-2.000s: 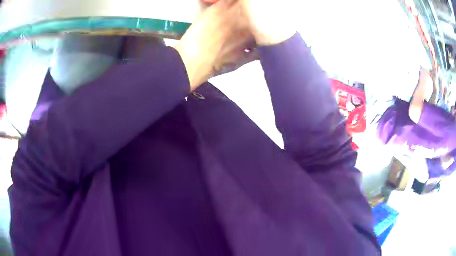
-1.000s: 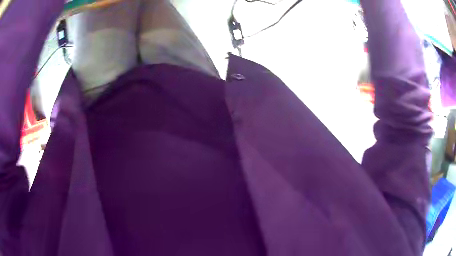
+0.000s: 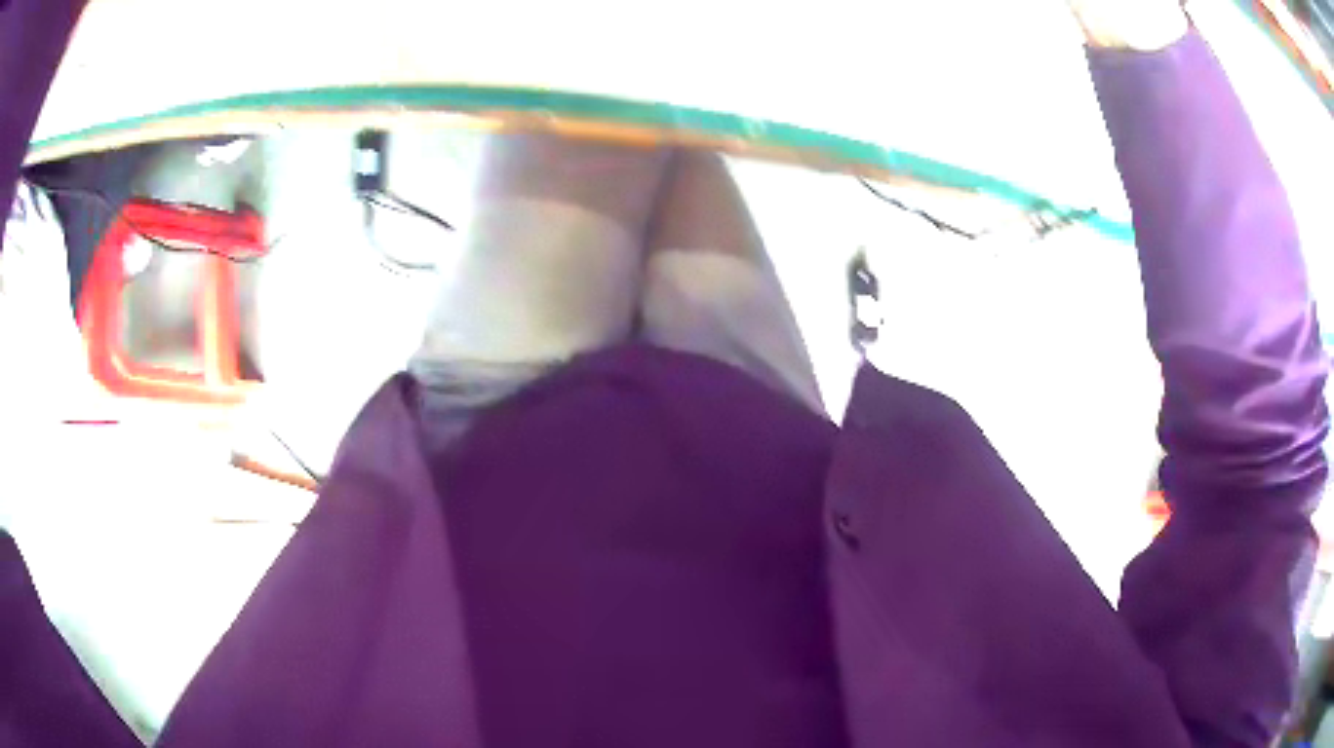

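The pale work surface with its green edge crosses the top of the view in front of me. My right hand is cut off by the top edge at the upper right. Only its wrist area shows, so what its fingers do is hidden. My left hand is out of the picture. Only pieces of my left purple sleeve show at the left rim. No held thing or tool is visible.
Below the surface edge, a red plastic stool or frame stands at the left. A small black device with a cable hangs left of my legs, and another black device shows at the right. The floor is overexposed.
My hands were together at the top two seconds ago, then moved apart to both sides. The view has shifted, showing more of the surface edge and the red object at left.
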